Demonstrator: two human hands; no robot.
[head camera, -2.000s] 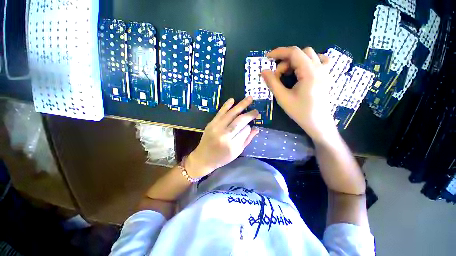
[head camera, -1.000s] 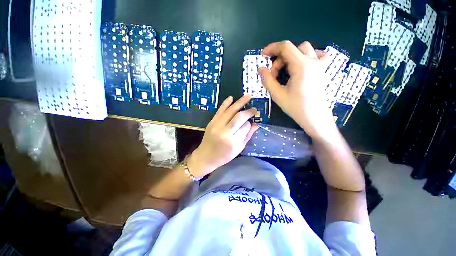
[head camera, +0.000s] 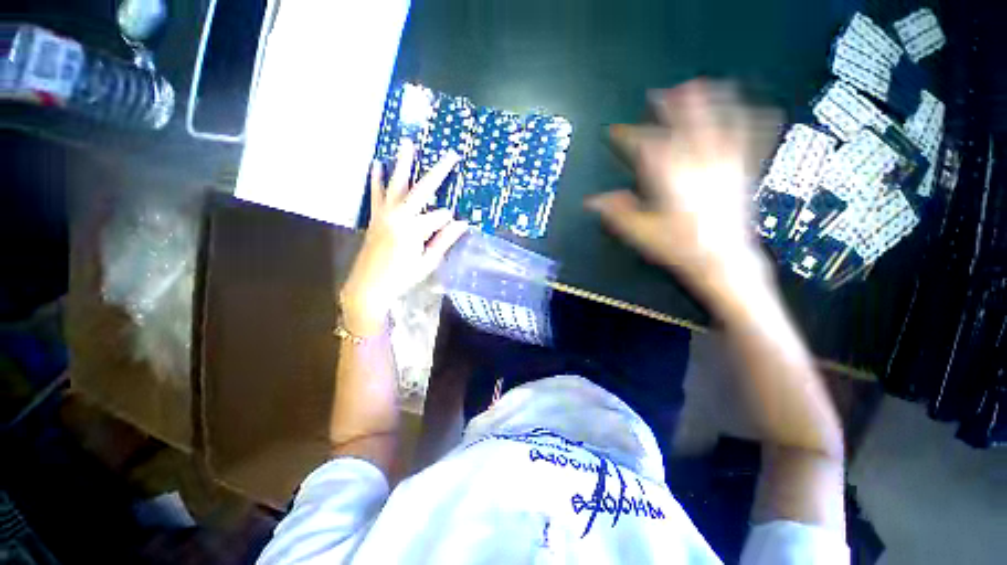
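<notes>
Several blue circuit boards lie side by side on the dark green top, just right of a long white stack. My left hand is over the leftmost boards with its fingers spread and partly covers them. A translucent dome sheet carrier with rows of marks trails from its thumb side over the table edge. My right hand is blurred, raised between the blue boards and the finished boards, with fingers apart and nothing seen in it. Finished boards with white dotted tops lie heaped at the right.
A phone lies left of the white stack, with a clear bottle and a small round item farther left. Black trays stand at the far right. Open cardboard boxes with crumpled clear film are below the table edge.
The view has shifted left. My left hand has moved from the single board to the blue row, carrier with it. My right hand has let go of the dotted board; the place between hands holds none.
</notes>
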